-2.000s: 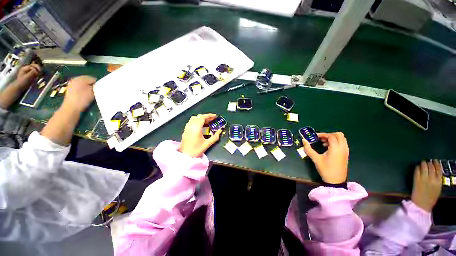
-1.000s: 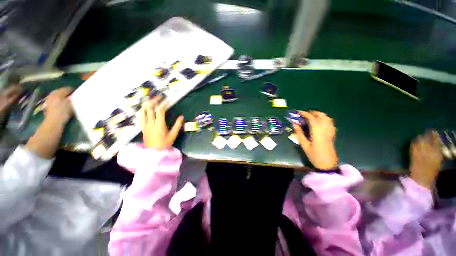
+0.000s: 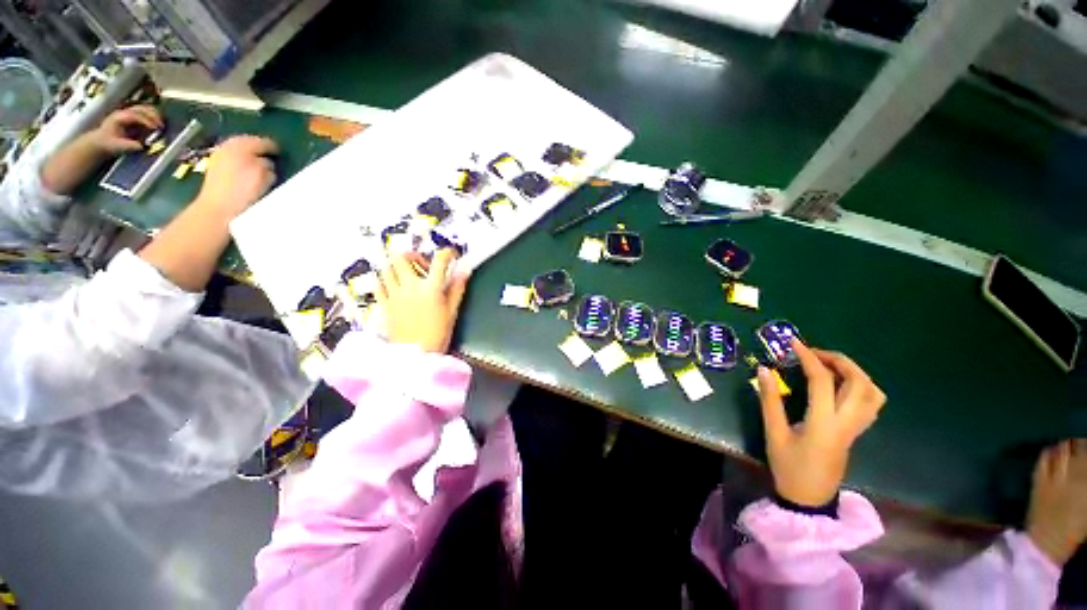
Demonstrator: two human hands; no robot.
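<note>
My left hand (image 3: 417, 300) is over the lower edge of the white foam board (image 3: 405, 137), its fingertips at a dark watch module (image 3: 446, 243); whether it grips it is hard to tell. My right hand (image 3: 820, 417) has thumb and fingers at a lit module (image 3: 780, 342) with its battery, at the right end of a row. Several lit modules (image 3: 635, 323) lie in that row, white batteries (image 3: 647, 369) below them. A dark module (image 3: 552, 287) lies at the row's left end. Two modules with small orange marks, one left (image 3: 622, 246) and one right (image 3: 730, 256), lie behind.
Slim tools (image 3: 592, 209) and a banded object (image 3: 682, 188) lie near the pale rail (image 3: 882, 242) and post (image 3: 902, 101). A smartphone (image 3: 1032, 310) lies at right. Another person's hand (image 3: 242, 173) is at left; another hand (image 3: 1060, 498) is at the right edge.
My left hand let go of its module at the row's left end and moved onto the foam board. That module's screen now looks dark. My right hand stays at the right-end module.
</note>
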